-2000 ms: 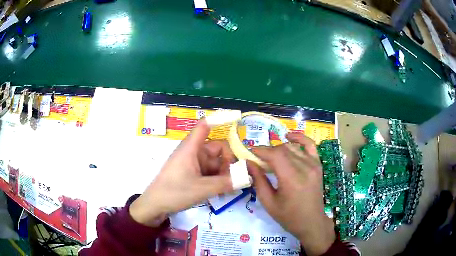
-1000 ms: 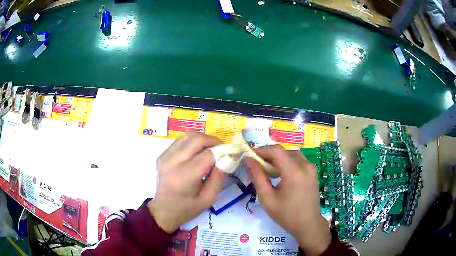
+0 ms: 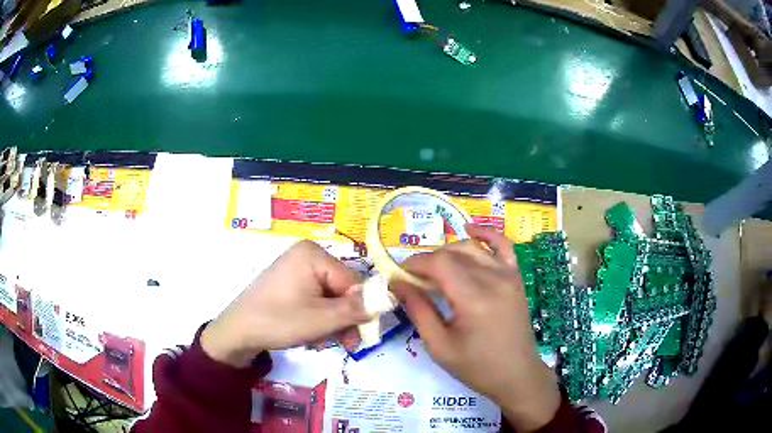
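Note:
A cream masking tape roll [image 3: 383, 221] stands tilted at the bench middle, held at its lower right by my right hand [image 3: 474, 309]. A cream tape strip [image 3: 373, 298] lies at the fingertips of my left hand [image 3: 296, 296], close to the roll; whether it is still joined to the roll is hidden. My left fingers pinch at this strip. A blue battery pack [image 3: 378, 338] with a white side lies on the sheet under my hands, partly covered by them, with thin leads near it.
Green PCB panels [image 3: 616, 283] are heaped on brown board at the right. The green belt [image 3: 339, 101] beyond carries blue packs [image 3: 198, 38], one wired to a small PCB [image 3: 459, 51]. Beige pieces [image 3: 41, 182] stand at the left bench edge. A grey post [image 3: 745, 196] is at right.
The tape roll has turned upright into view again, and my left hand has moved slightly left and down with the strip at its fingertips. Items on the belt have shifted right.

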